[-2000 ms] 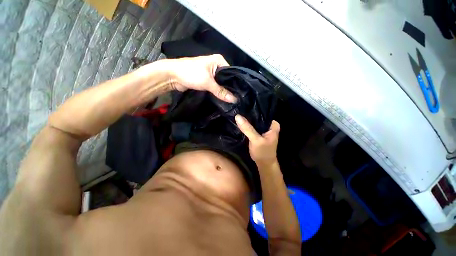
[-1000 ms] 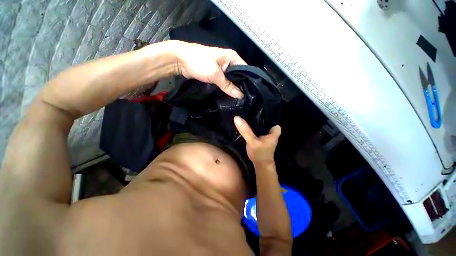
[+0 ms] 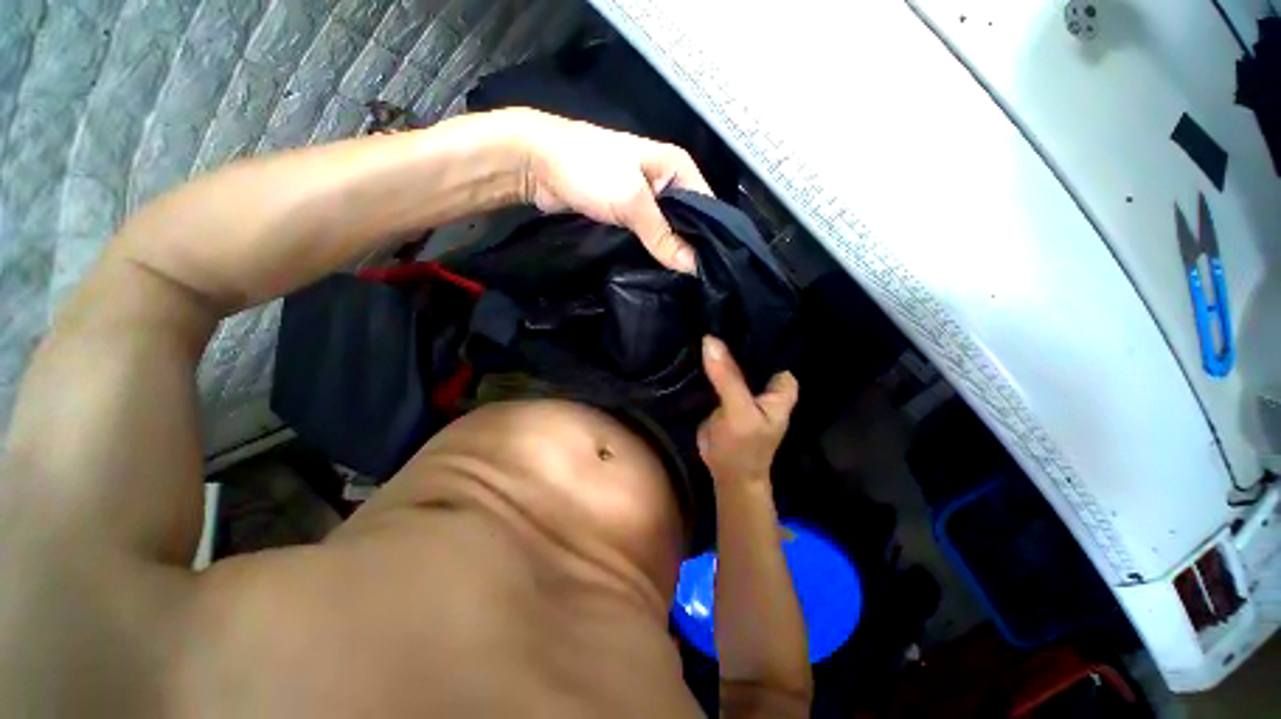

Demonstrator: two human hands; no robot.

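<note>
A shiny black sewn piece is bunched over my lap, with a smoother dark band along its upper right edge. My left hand grips its top edge, thumb on the near face and fingers hidden behind the cloth. My right hand holds it at the lower right, thumb pointing up against the cloth and the other fingers partly hidden. Both hands are bare. The thumbs are a short distance apart.
The white machine bed with a ruler scale runs diagonally at right. Blue-handled snips and a black scrap lie on it. Silver quilted sheeting is at left, a round blue object and a blue-rimmed bin below.
My hands have moved slightly right with the black piece, and its folds have shifted. The band at its upper edge is turned differently. The camera view has shifted so the snips appear further left than a second ago.
</note>
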